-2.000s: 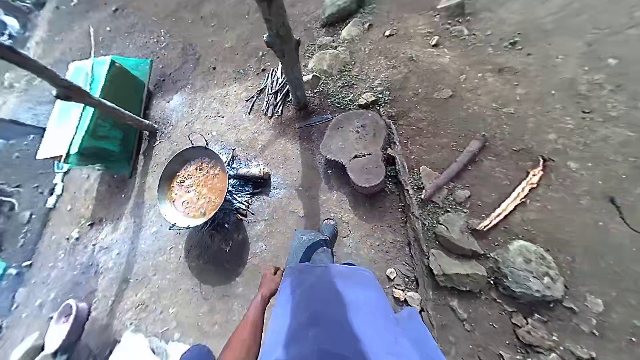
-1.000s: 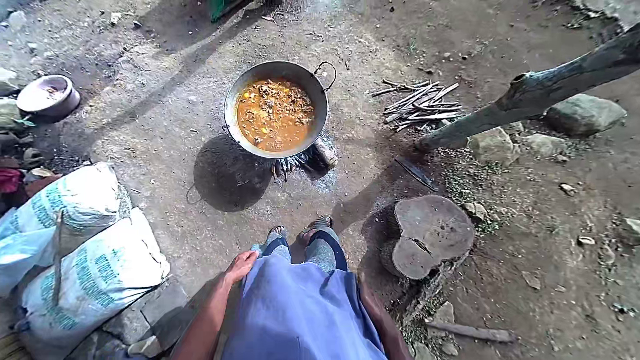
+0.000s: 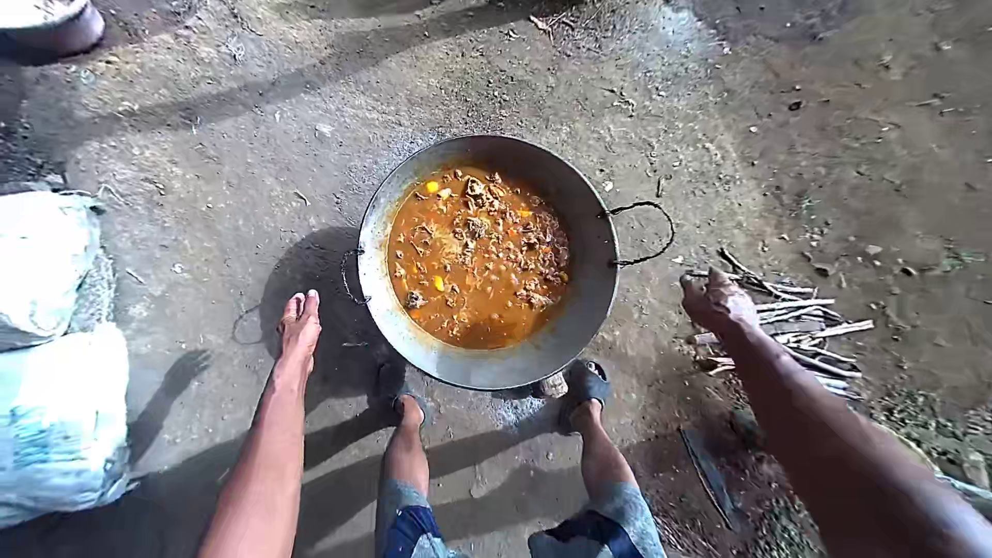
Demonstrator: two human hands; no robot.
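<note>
A wide metal pan [image 3: 593, 302] of orange-brown stew with chunks of food [image 3: 473, 256] stands between my two arms, in front of my feet. It has twisted wire handles, one at the left rim [image 3: 349, 277] and a larger one at the right [image 3: 668, 232]. My left hand [image 3: 301, 325] is held out left of the pan, short of the left handle, fingers extended and holding nothing. My right hand [image 3: 719, 301] reaches out right of the pan, below the right handle and apart from it, fingers bent; whether anything is in it cannot be told.
Thin sticks [image 3: 814, 325] lie in a pile beneath and beyond my right hand. A long flat dark blade-like piece [image 3: 709, 477] lies on the ground at lower right. White woven sacks [image 3: 58, 418] stand at the left edge. A basin [image 3: 58, 27] sits at top left. A wood end [image 3: 553, 385] shows by the pan's near edge.
Both arms have reached forward and spread, one to each side of the pan. My legs are now apart, close to the pan. The view has moved in over the pan.
</note>
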